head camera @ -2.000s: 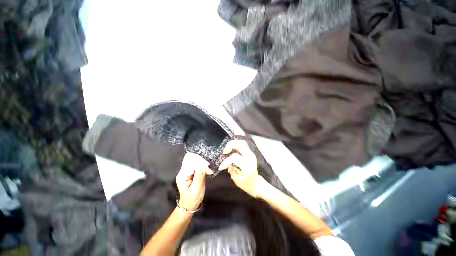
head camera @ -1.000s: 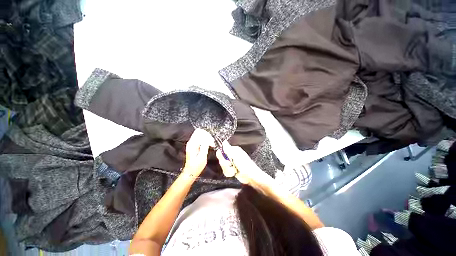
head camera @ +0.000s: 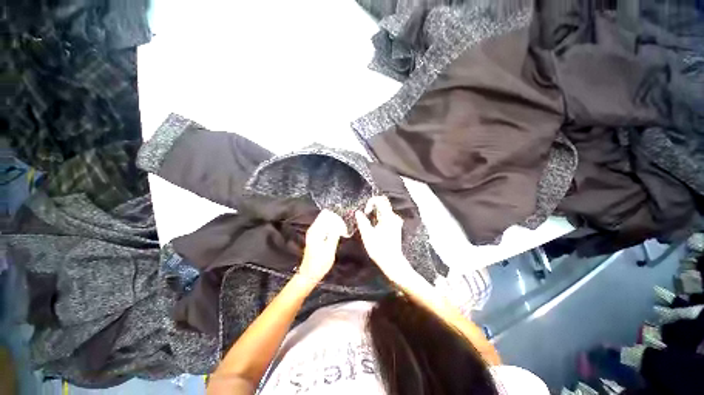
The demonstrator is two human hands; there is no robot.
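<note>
A coat (head camera: 239,231) lies inside out in front of me, with dark brown lining outward. Its speckled collar or neck edge (head camera: 313,158) forms a curved opening. My left hand (head camera: 326,235) and my right hand (head camera: 378,225) are close together at the right end of this curved edge, fingertips pinching the speckled cloth. A turned-out sleeve (head camera: 212,158) with a speckled cuff (head camera: 164,143) points to the left. Whether a small tool is in my right hand cannot be told.
The white table (head camera: 255,62) lies beneath. Brown-lined coats (head camera: 471,131) are heaped at right. Plaid garments (head camera: 69,100) and speckled garments (head camera: 108,278) are at left. The grey-blue floor (head camera: 533,324) and more garments (head camera: 679,332) show at lower right.
The fabric edge stays between my hands. A dark thin object seen at my right hand one second ago no longer shows clearly. My right fingertips have moved up onto the edge.
</note>
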